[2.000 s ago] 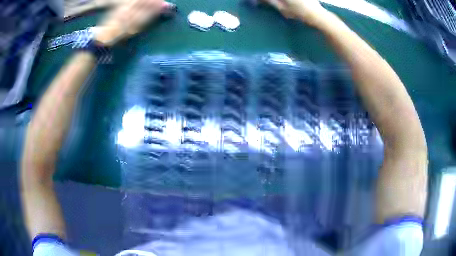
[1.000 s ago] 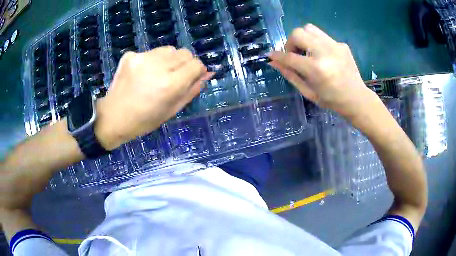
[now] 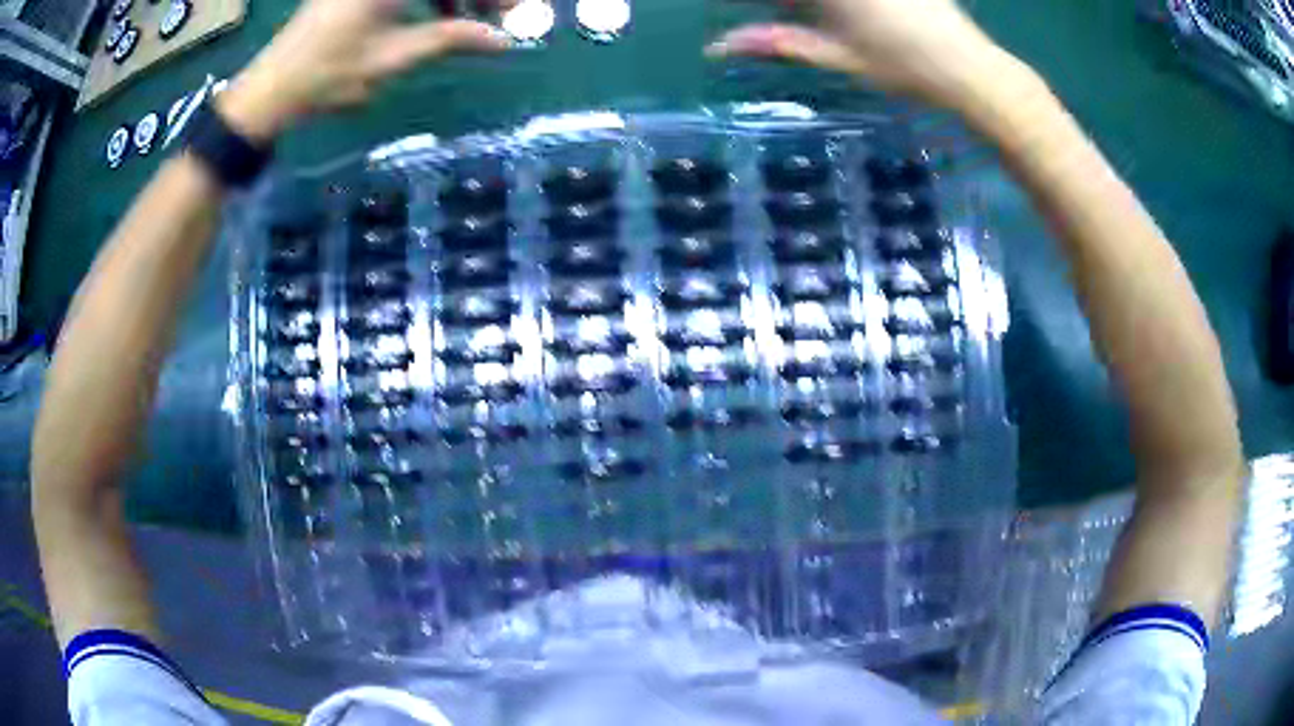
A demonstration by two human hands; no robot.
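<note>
A large clear blister tray (image 3: 639, 514) lies in front of me, its near part over my lap. Round dark-rimmed components (image 3: 582, 255) stand on edge in its columns; the nearer pockets look mostly free of dark parts. Two pale discs, one on the left (image 3: 529, 19) and one on the right (image 3: 603, 16), lie on the green mat beyond the tray. My left hand (image 3: 362, 54) is at the top edge, fingertips beside the left disc; whether it grips anything is unclear. My right hand (image 3: 837, 40) is right of the discs, partly cut off, fingers apart, nothing visible in it.
At far left are a tan board (image 3: 159, 40) with round parts and several small discs (image 3: 146, 131) on the mat. A metal frame (image 3: 40, 50) and cables are beside them. Trays are stacked at far right (image 3: 1235, 43). More clear trays (image 3: 1057, 567) are below the bench edge.
Both hands have moved from the tray's pockets to beyond its far edge and apart. The view has shifted; the tray now appears straighter and the two discs are in view.
</note>
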